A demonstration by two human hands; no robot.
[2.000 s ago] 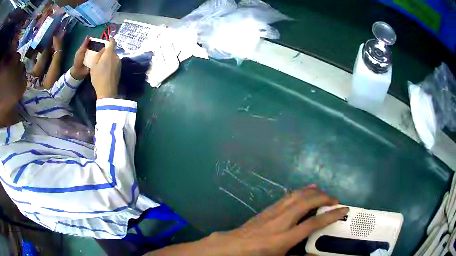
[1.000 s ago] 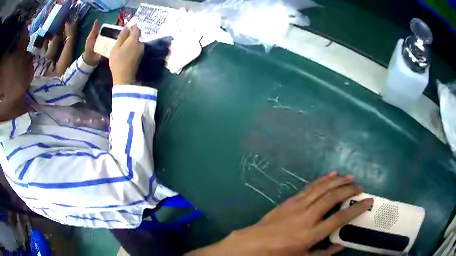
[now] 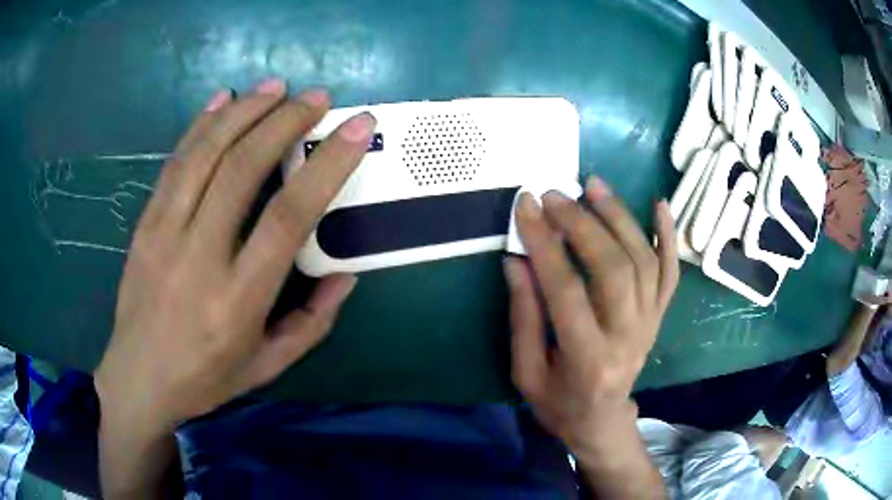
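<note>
A white front cover (image 3: 377, 178) lies flat on the dark green mat in front of me. It has a speaker grille (image 3: 443, 148), a long black display window (image 3: 421, 226) and a small black logo label at its left end. My left hand (image 3: 230, 244) holds the cover's left end, forefinger over the label and thumb at the lower edge. My right hand (image 3: 587, 293) is at the right end, its fingertips pressing a small white wiping pad (image 3: 518, 227) on the window's right end. The cover's lower right corner is hidden.
An overlapping pile of covers (image 3: 748, 186) lies on the mat (image 3: 469, 337) to the right, beside a pale rail (image 3: 782, 68). A reddish-brown patch is beyond it. Another person's arm (image 3: 849, 337) shows at the right edge, and pale clothing at the lower right.
The view has swung right and down. The co-worker with the phone-like cover and the pump bottle are gone from view. My right hand with the pad, the whole cover and the pile now show.
</note>
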